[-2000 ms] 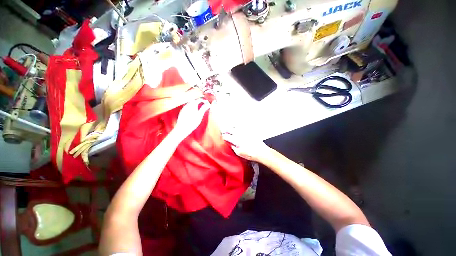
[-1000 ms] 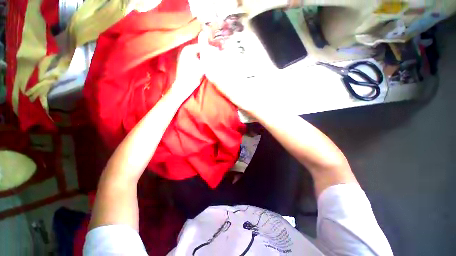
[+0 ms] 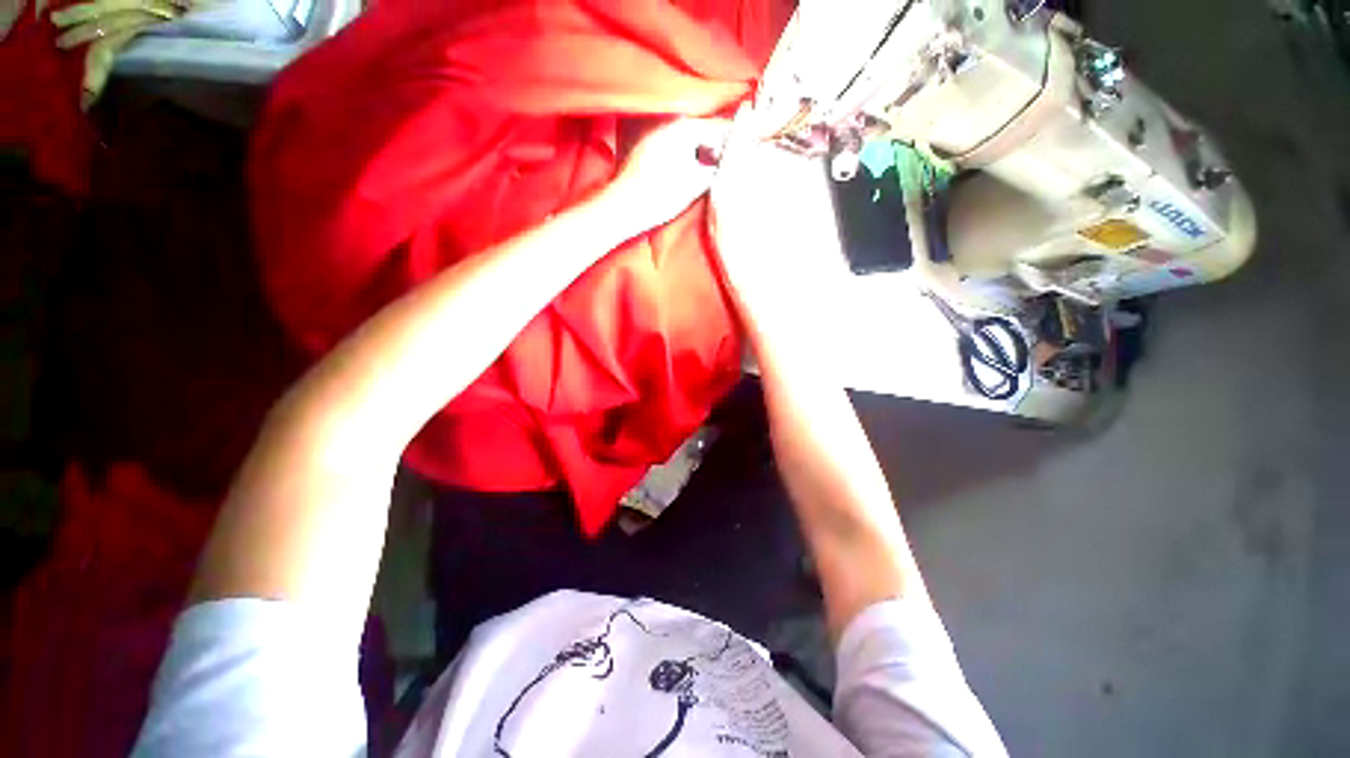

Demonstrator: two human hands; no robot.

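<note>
A large red garment piece point(image 3: 518, 296) lies bunched from the table edge down over the lap. My left hand point(image 3: 674, 160) is on its upper right part, close to the needle area point(image 3: 829, 133) of the white sewing machine point(image 3: 1022, 104). A small dark spot shows at my left fingertips; I cannot tell what it is. My right hand point(image 3: 752, 185) is beside my left at the cloth's edge, washed out by glare. The fingers and what they grip cannot be made out.
A black phone point(image 3: 872, 222) lies by the machine base. Black-handled scissors point(image 3: 992, 356) lie near the table's front edge. Small oddments point(image 3: 1069, 348) sit at the right table end. Yellow-gold strips point(image 3: 111, 27) hang at upper left. More red cloth point(image 3: 126, 592) is low at left.
The view has swung, so the machine head shows again, tilted, at upper right. Both hands remain together at the cloth near the needle area. My right hand came in beside my left since the oldest frame.
</note>
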